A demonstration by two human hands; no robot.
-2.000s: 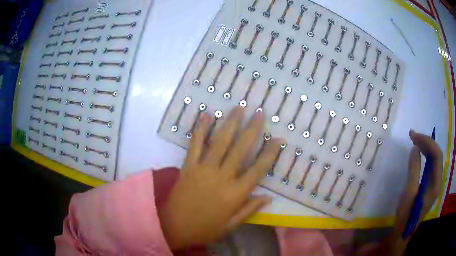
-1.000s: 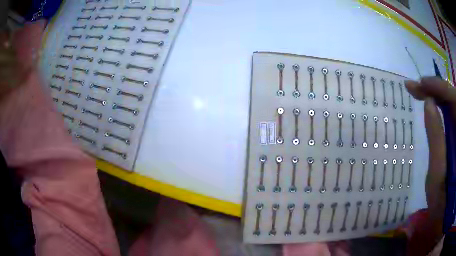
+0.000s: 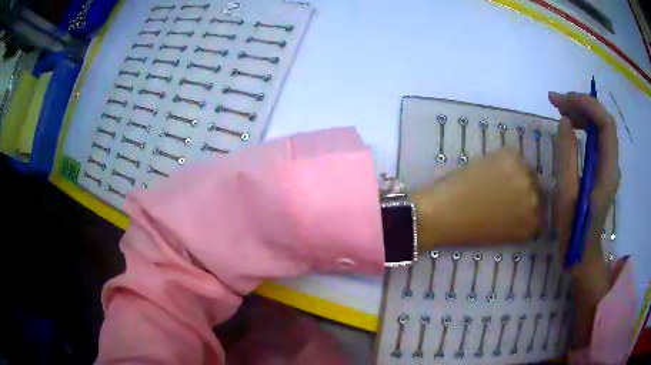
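A pale board (image 3: 415, 135) with rows of thin brown connector leads (image 3: 442, 139), silver discs at both ends, lies at the right. My left hand (image 3: 485, 203), with a square-faced wristwatch (image 3: 399, 233) at the wrist, reaches across the middle of this board and covers some leads. Its fingers are curled and mostly hidden, so I cannot tell whether it holds anything. My right hand (image 3: 607, 153) is at the board's right edge with a blue marker pen (image 3: 588, 171) in it, one end pointing up past the fingers.
A second board (image 3: 270, 100) with rows of similar leads lies at the left, partly under my pink left sleeve (image 3: 285, 214). Yellow tape (image 3: 314, 306) edges the white table. A green label (image 3: 70, 169) and a blue tray (image 3: 53, 107) are at the far left. A thin line (image 3: 621, 114) lies at the right.
My left hand was on the right board, moved away to the far left, and is now back across that board. The board was turned and has shifted slightly. My right hand still has the pen.
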